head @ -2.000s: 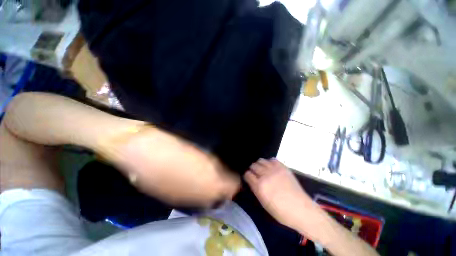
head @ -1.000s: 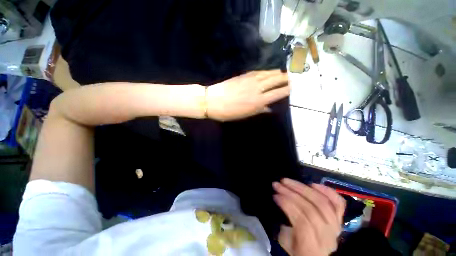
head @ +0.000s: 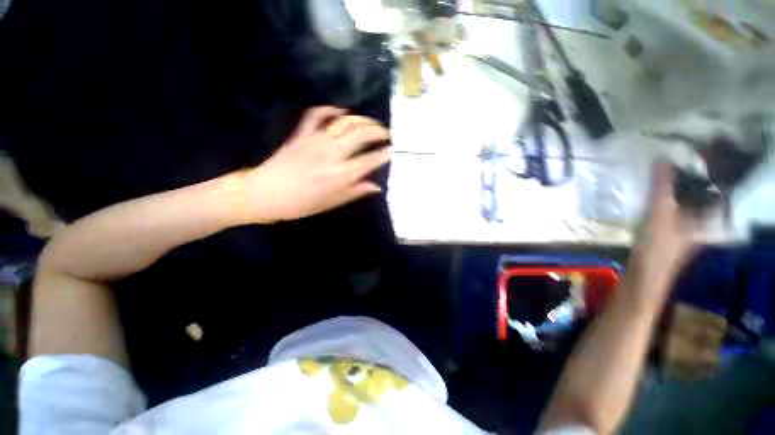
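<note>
A large black garment (head: 170, 93) covers the left of the table and hangs over the lap. My left hand (head: 319, 166) rests on it near its right edge, with the fingers bent and apart; whether it pinches the cloth cannot be told. My right hand (head: 667, 225) is blurred at the table's front right, beside a dark blurred thing (head: 726, 166); its grip is unclear. The presser foot area is blurred above my left hand, with a tan-yellow block (head: 412, 75) beside it.
On the white table (head: 438, 204) lie blurred thread snips (head: 489, 183), shears (head: 544, 149) and a black-handled screwdriver (head: 588, 104). The blurred machine head is at the top. A red-rimmed bin (head: 503, 297) sits below the table edge, and a brown box (head: 692, 340) is at the lower right.
The view has shifted right, so the table and tools appear further left. My right hand has moved from the lap out to the table's right side. My left hand's fingers are more bent.
</note>
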